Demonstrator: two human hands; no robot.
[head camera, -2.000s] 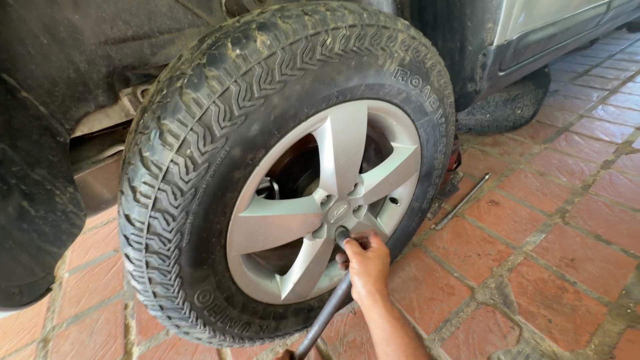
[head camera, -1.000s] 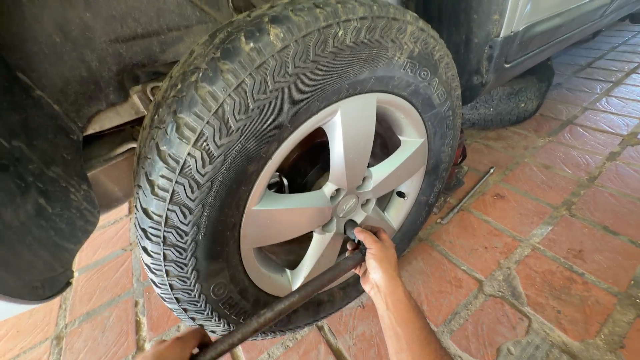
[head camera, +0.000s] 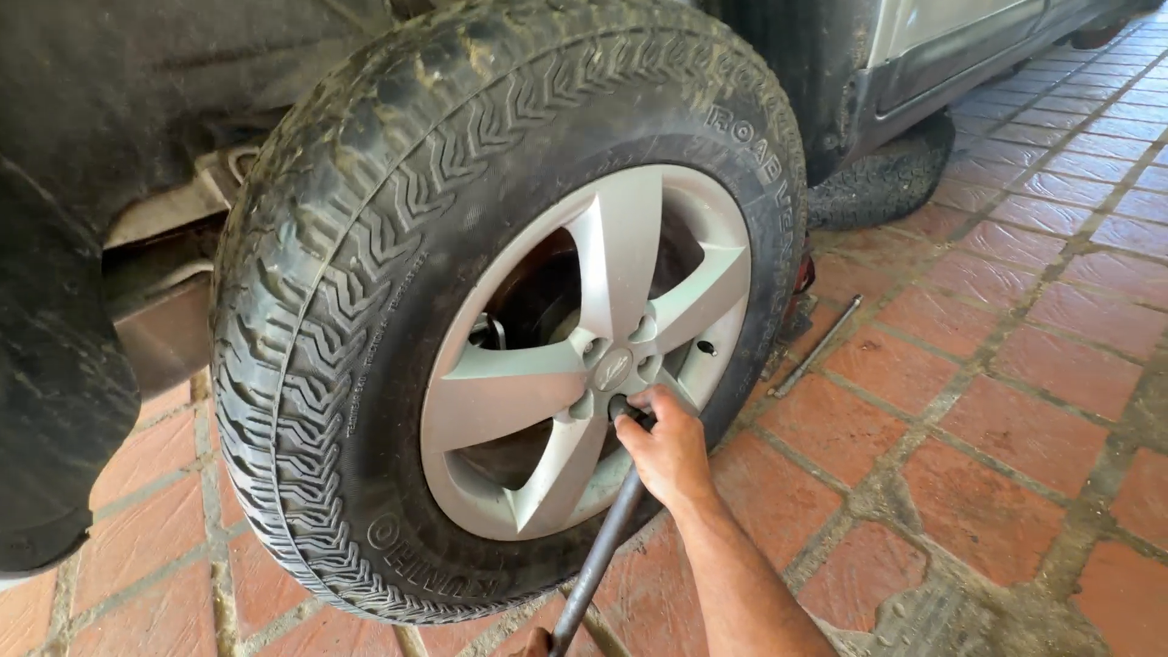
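A Kumho tire (head camera: 401, 438) on a silver five-spoke alloy wheel (head camera: 506, 397) stands turned outward at the vehicle. My right hand (head camera: 664, 438) grips the head of a long metal lug wrench (head camera: 598, 561), whose dark socket (head camera: 620, 406) sits at a lug position just below the center cap (head camera: 614, 369). Only the fingers of my left hand (head camera: 534, 644) show at the bottom edge, around the lower part of the wrench handle. Whether a nut is inside the socket is hidden.
A thin metal rod (head camera: 817, 347) lies on the terracotta tile floor (head camera: 1031, 438) right of the wheel, near a partly hidden red object (head camera: 805, 269). Another tire (head camera: 881, 182) lies beneath the vehicle's sill (head camera: 949, 78). A dark fender liner (head camera: 55, 365) borders the left side.
The wrench handle has swung from a shallow slant at lower left to a steeper one, and my left hand has moved right and down with it. My right hand stays at the socket.
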